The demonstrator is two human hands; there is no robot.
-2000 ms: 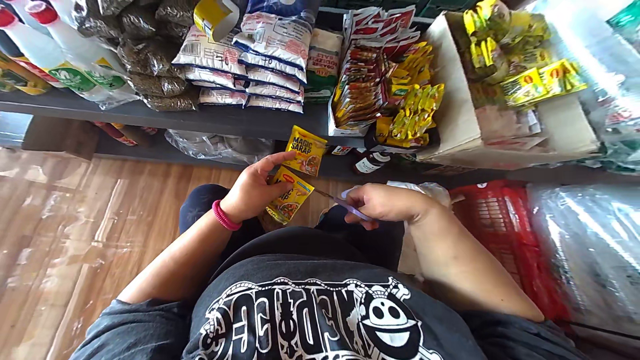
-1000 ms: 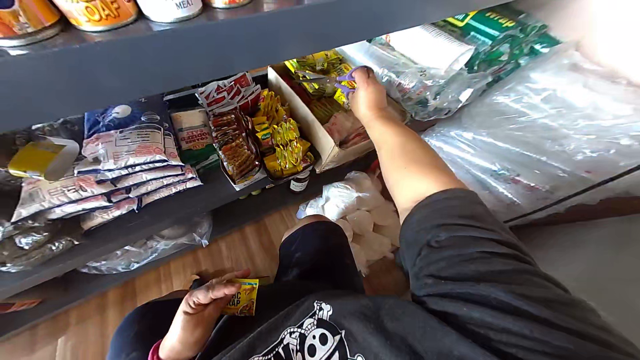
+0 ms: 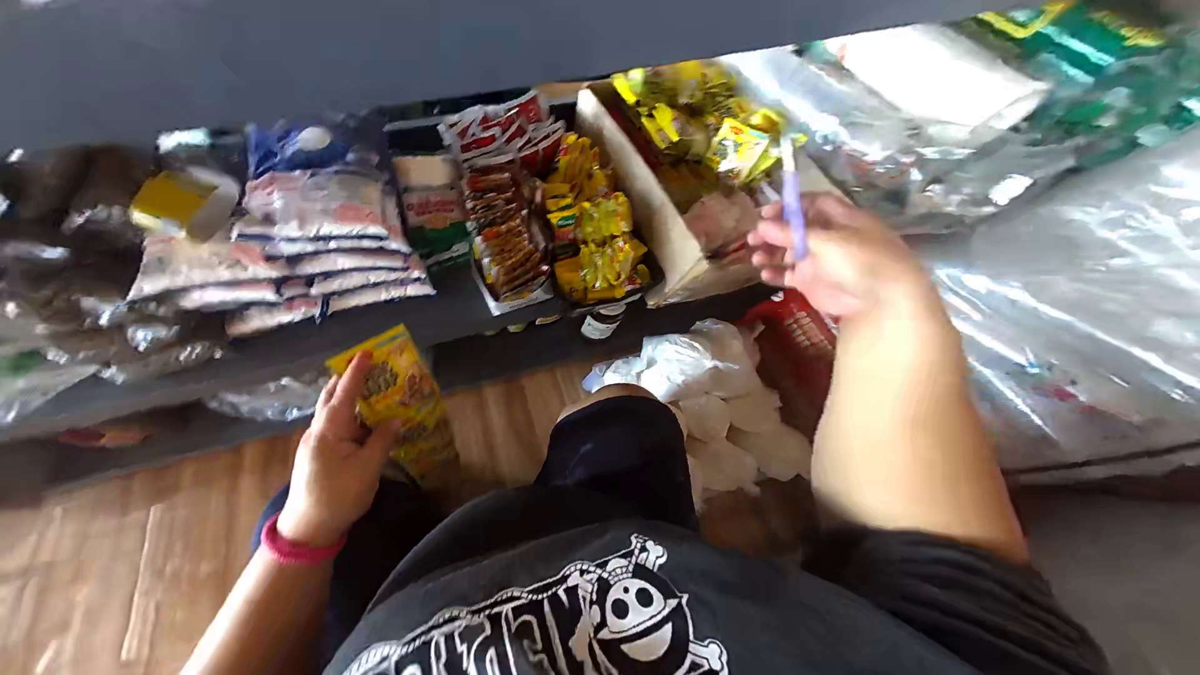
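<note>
My left hand (image 3: 342, 441), with a pink band at the wrist, holds a short strip of yellow seasoning sachets (image 3: 398, 384) low in front of the shelf. My right hand (image 3: 830, 248) is raised at the right, over the edge of an open cardboard box (image 3: 647, 206). Purple-handled scissors (image 3: 793, 202) are in its fingers, and the hand is slightly blurred. More yellow sachets (image 3: 741, 145) lie in the box, just beyond the scissors. Left of the box, brown and red sachets (image 3: 506, 225) stand in a tray beside small yellow packets (image 3: 595, 225).
Stacked white packs (image 3: 319, 234) lie on the shelf at the left, near dark bagged goods (image 3: 75, 234). An upper shelf (image 3: 422, 42) overhangs them. Clear plastic packaging (image 3: 1069, 309) fills the right side. White plastic bags (image 3: 712, 403) rest on the floor beside my knee.
Two seconds ago both hands were together at the sachets, with the scissors beside them. My right hand has since moved to the box with the scissors; my left still holds sachets. The view has shifted.
</note>
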